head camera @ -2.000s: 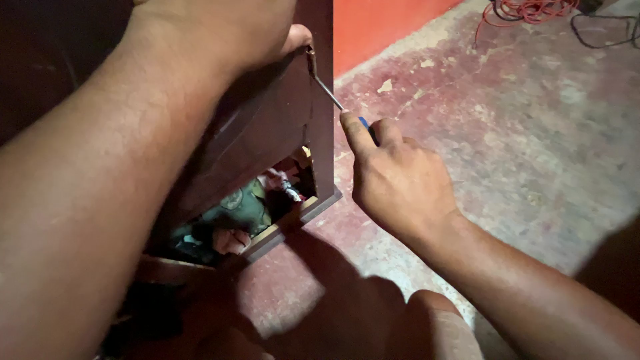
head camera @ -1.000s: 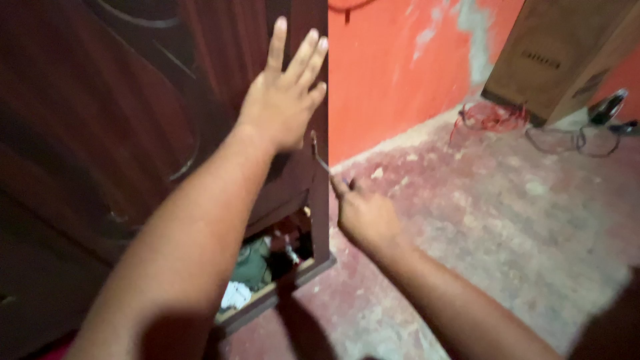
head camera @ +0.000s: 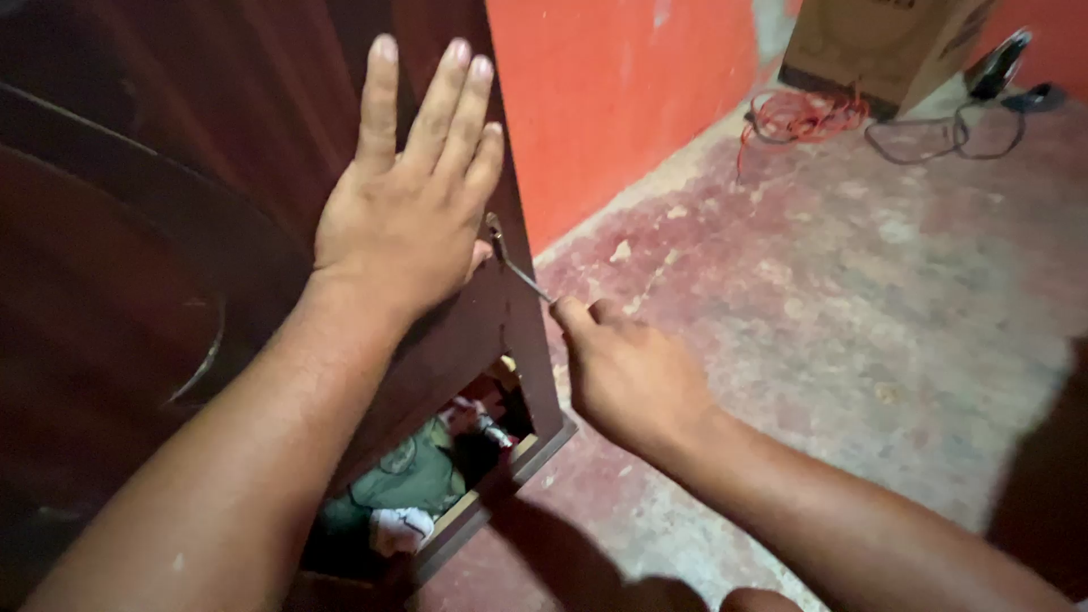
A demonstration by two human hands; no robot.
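Note:
My left hand (head camera: 408, 195) lies flat, fingers spread, on a dark brown wooden cabinet door (head camera: 246, 110) near its right edge. Its thumb is beside a small slot or metal fitting (head camera: 495, 234) at the edge. My right hand (head camera: 633, 365) grips a tool with a thin metal shaft (head camera: 529, 282), probably a screwdriver; its handle is hidden in the fist. The shaft's tip meets the fitting. Below the door, an opening in the cabinet shows green cloth (head camera: 412, 476) and white cloth (head camera: 399, 529) inside.
An orange wall (head camera: 612, 102) rises behind the cabinet. On the worn concrete floor (head camera: 816, 340) lie a coiled red cable (head camera: 803, 117) and a dark cord (head camera: 922, 155), near a cardboard box (head camera: 880, 51). The cabinet's base ledge (head camera: 544, 450) juts out at the lower corner.
My left hand, at the door's edge by the tool two seconds ago, has its palm flat and fingers spread on the door. The right hand keeps the tool at the fitting. The view has shifted.

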